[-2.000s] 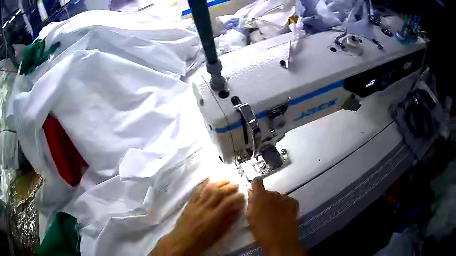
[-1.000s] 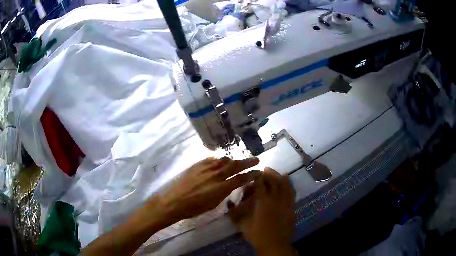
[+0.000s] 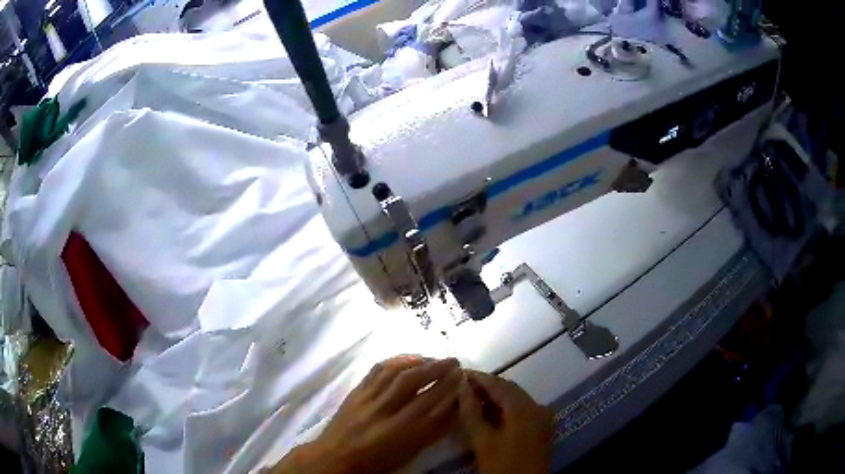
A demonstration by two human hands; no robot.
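The white garment piece (image 3: 222,213) lies heaped left of the lockstitch sewing machine (image 3: 519,157) and runs to the needle area, where glare hides detail. It has a red fabric part (image 3: 104,296) and green fabric parts (image 3: 109,442). My left hand (image 3: 398,407) is bent over the cloth in front of the needle, with a white bit showing between its fingers. My right hand (image 3: 508,421) meets it, fingertips pinched at the cloth's edge. The hands hide the exact grip. The jointed edge guide (image 3: 561,310) is swung out right of the needle.
A dark green lamp arm (image 3: 310,74) rises from the machine head. Scissors with black handles (image 3: 774,190) lie on grey cloth at the table's right end. Crumpled scraps (image 3: 445,46) lie behind the machine. A measuring scale (image 3: 649,343) runs along the table's front edge.
The edge guide has swung from beside the needle out to the right. My hands, spread over the cloth by the foot one second ago, are now drawn together nearer me. The view has shifted.
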